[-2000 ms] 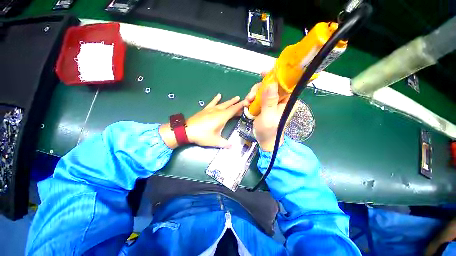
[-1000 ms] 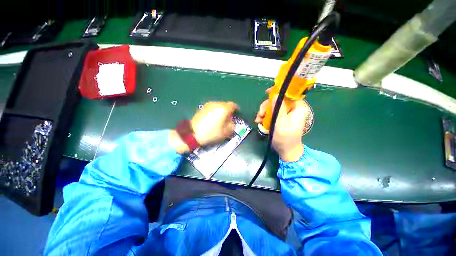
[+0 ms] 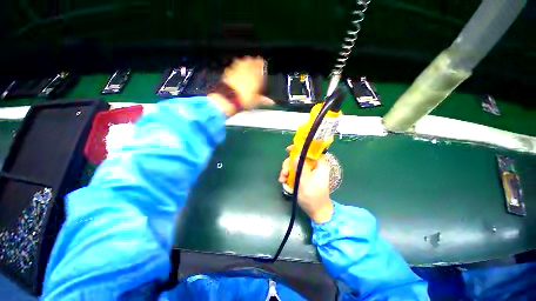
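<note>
My right hand (image 3: 310,181) is closed around the yellow-orange electric screwdriver (image 3: 312,138), held nose down over the bench. The round grey screw dish (image 3: 334,173) shows partly behind it. My left hand (image 3: 245,82) is stretched over the far belt, blurred, with its thumb pointing right; whether it holds anything I cannot tell. A phone assembly (image 3: 300,88) lies on the belt right of my left hand, and another (image 3: 176,81) lies to its left. The black cable (image 3: 298,185) loops from the driver down to the bench's near edge.
A black divided tray (image 3: 56,138) with glittery parts and a red bin (image 3: 97,132) with white contents are at left. Another phone (image 3: 364,93) lies on the belt. A dark phone (image 3: 511,185) lies on the bench at right. A tape-wrapped pipe (image 3: 429,88) and coiled spring (image 3: 351,38) stand beyond.
My left hand has moved from the bench up over the far belt. The phone assembly that lay under it has gone from the bench. The screwdriver remains in my right hand.
</note>
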